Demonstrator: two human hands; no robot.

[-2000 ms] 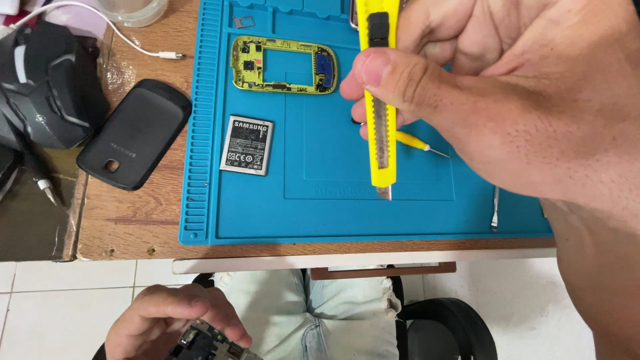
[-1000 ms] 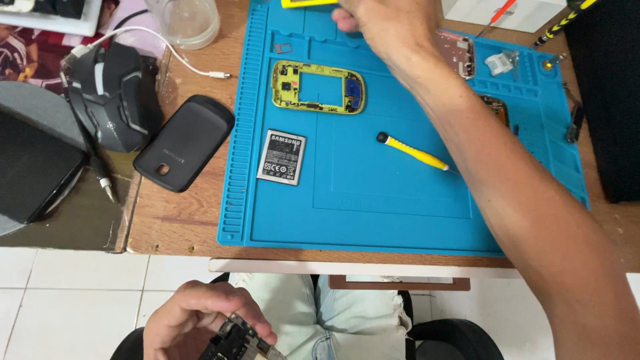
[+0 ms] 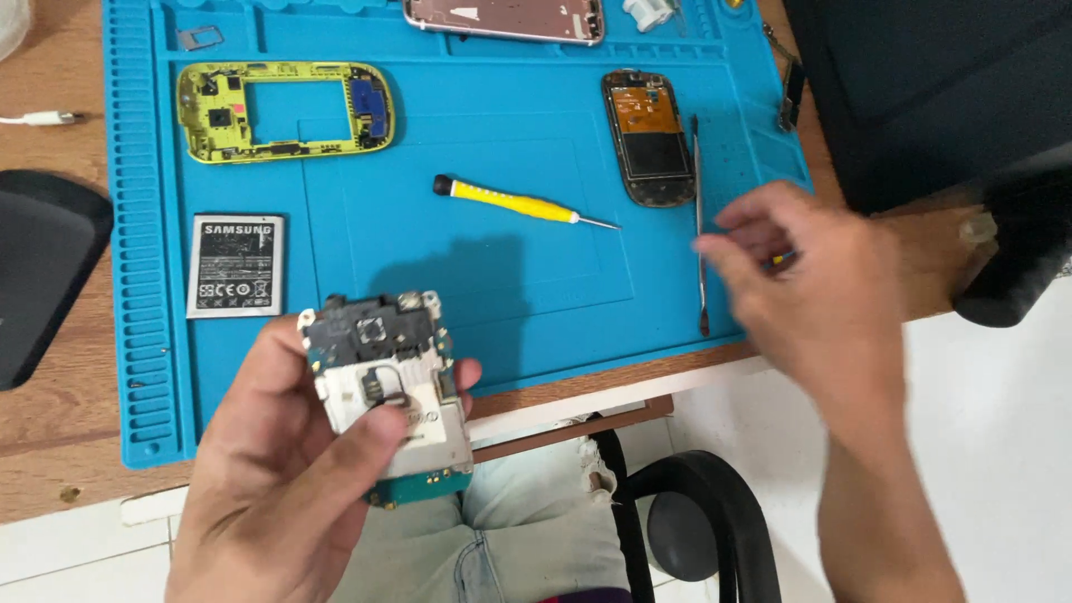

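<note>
My left hand [image 3: 285,469] grips a phone circuit board [image 3: 389,402] with a black camera-side cover and a pale metal shield, above my lap at the mat's front edge. My right hand [image 3: 796,276] is just right of a thin metal spudger [image 3: 700,234] on the blue silicone mat [image 3: 519,310]; its thumb tip is close to the tool, and I cannot tell if they touch. Something small and yellow shows behind its fingers. A yellow precision screwdriver [image 3: 519,203] lies mid-mat. Behind the spudger is a phone display assembly [image 3: 651,138]. A Samsung battery [image 3: 236,266] lies at the left.
A yellow-green phone mid-frame [image 3: 285,155] lies at the mat's back left, near a SIM tray [image 3: 199,37]. A pink phone housing [image 3: 511,18] is at the back. Left stand a black back cover [image 3: 50,268] and a white cable plug [image 3: 38,118]. A black chair armrest [image 3: 712,477] is below right.
My right hand has left the yellow utility knife it held earlier and moved to the mat's right side. My left hand has raised the circuit board. The view has shifted.
</note>
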